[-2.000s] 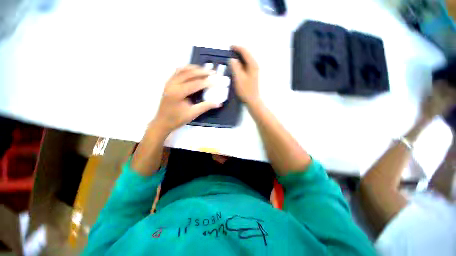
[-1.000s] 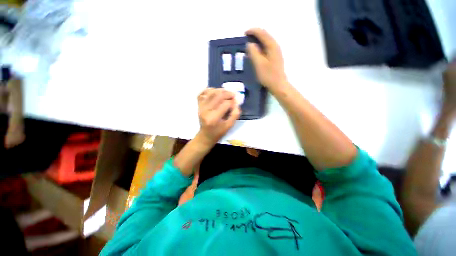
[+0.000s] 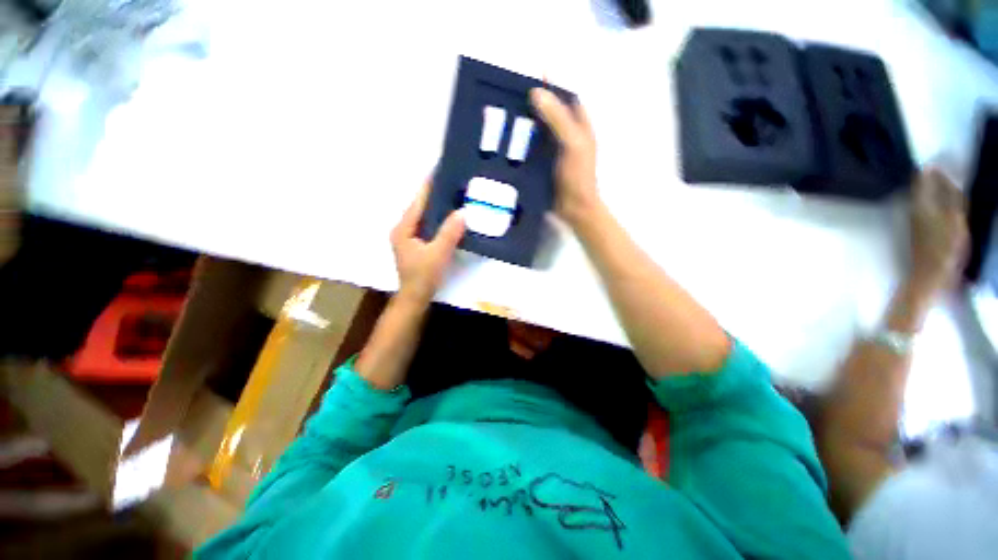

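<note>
A black foam insert [image 3: 465, 142] is tilted between my two hands near the table's front edge. Two white earbuds [image 3: 507, 133] lie side by side in its small cut-outs. A white charging case [image 3: 489, 207] with a thin blue strip across it sits in the larger cut-out. My left hand [image 3: 421, 243] grips the insert's lower left edge, thumb beside the case. My right hand [image 3: 571, 156] grips its upper right side. The fingers under the insert are hidden.
Two empty black foam inserts [image 3: 744, 120] stand side by side at the right. Crinkled clear plastic [image 3: 120, 55] lies at the far left. A brown carton [image 3: 268, 372] with yellow tape and a red plastic item [image 3: 126, 334] are below the table. A person's arm [image 3: 886, 361] is at the right.
My left hand has moved from the charging case to the insert's left edge. The insert is now tilted. The blue strip on the case now shows clearly.
</note>
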